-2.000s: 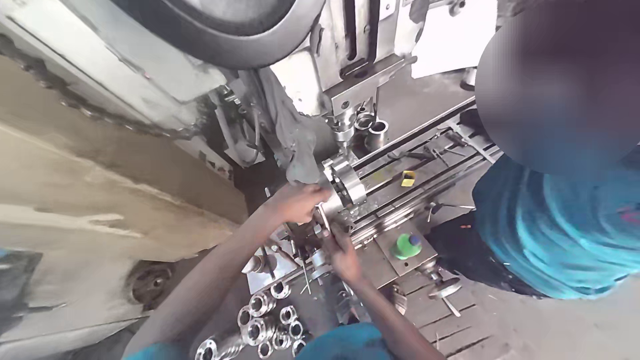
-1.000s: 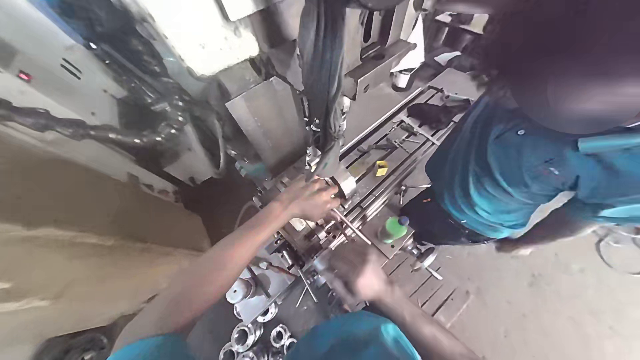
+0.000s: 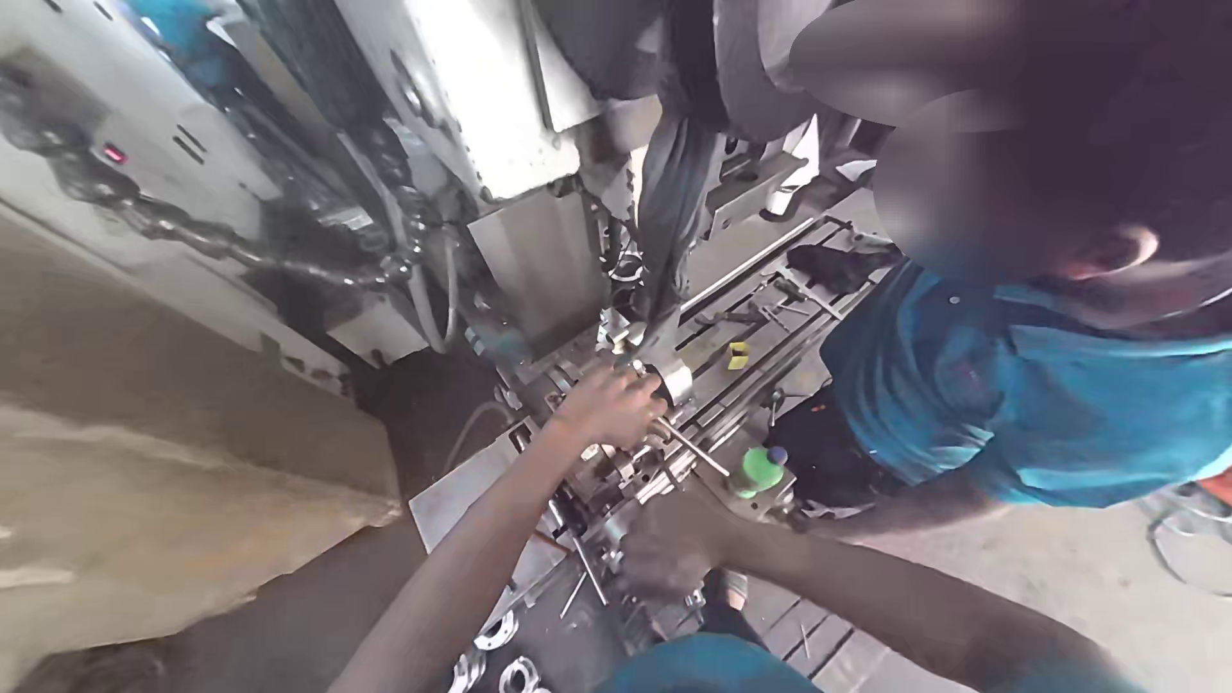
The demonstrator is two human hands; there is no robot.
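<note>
My left hand (image 3: 613, 406) lies over the lathe-like machine, beside a shiny round metal part (image 3: 677, 382). Its fingers are bent near the upper end of a metal rod (image 3: 695, 448), and whether they grip it is hidden. Lower and to the right, my right hand (image 3: 669, 544) is blurred over the metal handles of the machine; what its fingers hold does not show. A green plastic bottle (image 3: 760, 472) with a purple cap stands right of the rod's lower end. On the machine bed (image 3: 707, 385) sits a small yellow block (image 3: 738, 355).
A person in a teal shirt (image 3: 914, 375) stands close at the right. Several metal rings (image 3: 520, 674) lie at the lower edge. Grey cloth (image 3: 674, 192) hangs above the machine. A beige panel (image 3: 173, 462) fills the left side, and tools (image 3: 784, 294) lie farther along the bed.
My right hand has moved away from my left, from close beside it two seconds ago to lower down over the handles. The person at the right has leaned in closer. The view has shifted.
</note>
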